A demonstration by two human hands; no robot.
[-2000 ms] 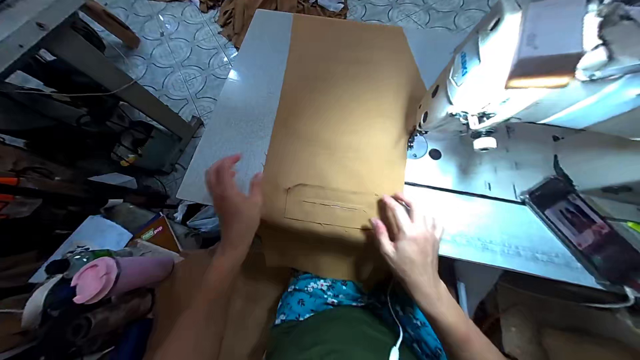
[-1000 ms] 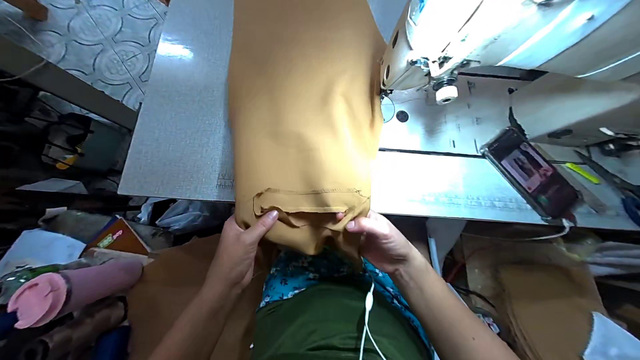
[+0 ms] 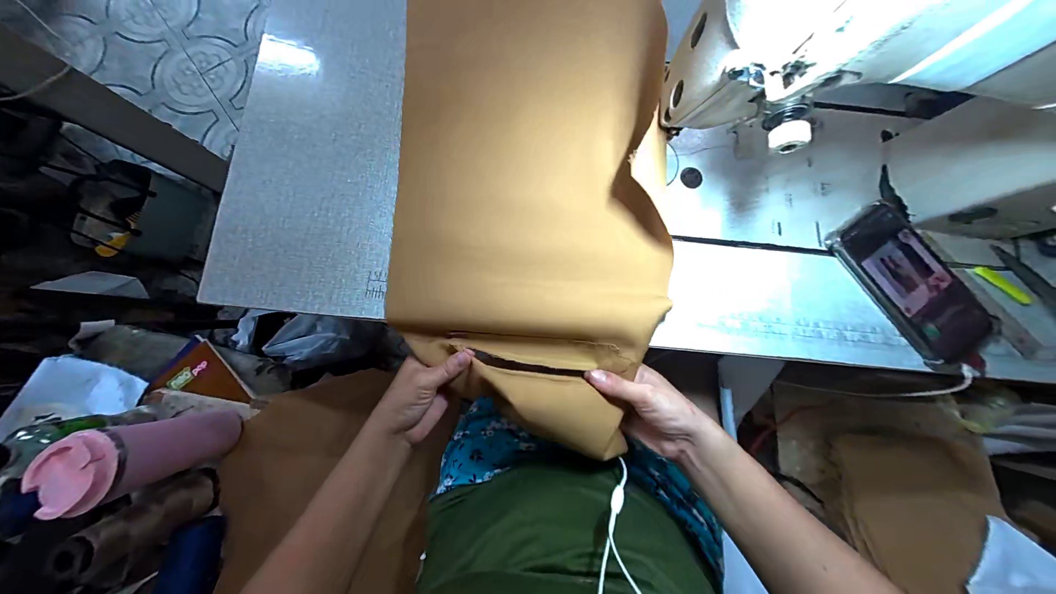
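Note:
A long tan fabric panel [image 3: 528, 181] lies over the sewing table and hangs over its front edge toward my lap. Near that edge a narrow slit [image 3: 528, 365] in the fabric gapes and shows dark inside. My left hand [image 3: 425, 396] pinches the cloth at the slit's left end, thumb on top. At the right end, my right hand [image 3: 656, 404] grips the cloth between thumb and fingers. The fingers beneath the fabric are partly hidden. The head of a white sewing machine [image 3: 742, 82] stands beside the panel's right edge.
A phone [image 3: 916, 285] with a lit screen lies on the right of the table [image 3: 297, 198], near a yellow-green tool [image 3: 1002, 285]. At lower left are a pink bottle [image 3: 157, 454] and rolls. Folded brown fabric [image 3: 916, 495] sits at lower right. A white cable [image 3: 615, 511] hangs over my lap.
Two seconds ago my left hand was raised off the cloth and my right hand lay on it; now both grip it. The slit, nearly closed before, gapes, and the fabric has bunched over the table edge.

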